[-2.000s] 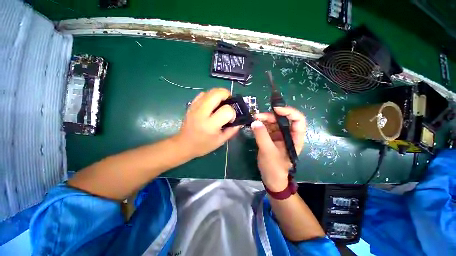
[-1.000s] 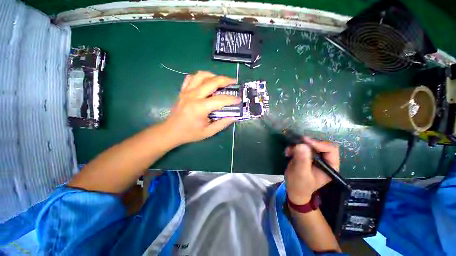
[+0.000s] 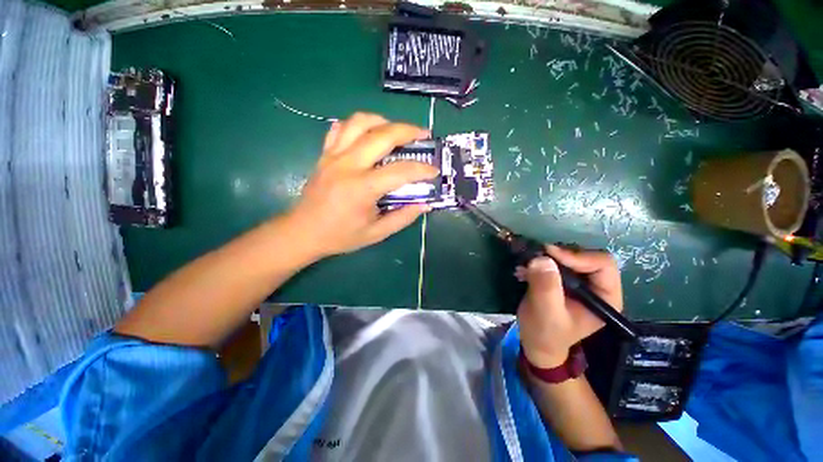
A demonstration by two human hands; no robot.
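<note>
An open phone chassis [image 3: 474, 167] lies on the dark green mat in front of me, its board end pointing right. A dark battery [image 3: 413, 190] with white print lies on its left part. My left hand [image 3: 347, 185] is spread over the battery and holds it and the phone; the palm hides the left end. My right hand [image 3: 570, 302] holds a black soldering iron [image 3: 532, 254] like a pen. The iron's tip is at the board's lower edge, near the battery's right end; contact is too small to tell.
Spare batteries [image 3: 424, 60] lie near the white ledge [image 3: 298, 7]. Another open phone [image 3: 138, 149] lies left beside stacked trays [image 3: 54, 171]. At right are whitish slivers, a fan [image 3: 717, 70], a brown roll [image 3: 753, 191] and a black tray [image 3: 651, 374]. A blue sleeve [image 3: 767, 370] shows lower right.
The battery, earlier raised in my left hand, now lies on the phone under that hand. The iron swung from upright to slanting, and its tip came to the board. The view shifted.
</note>
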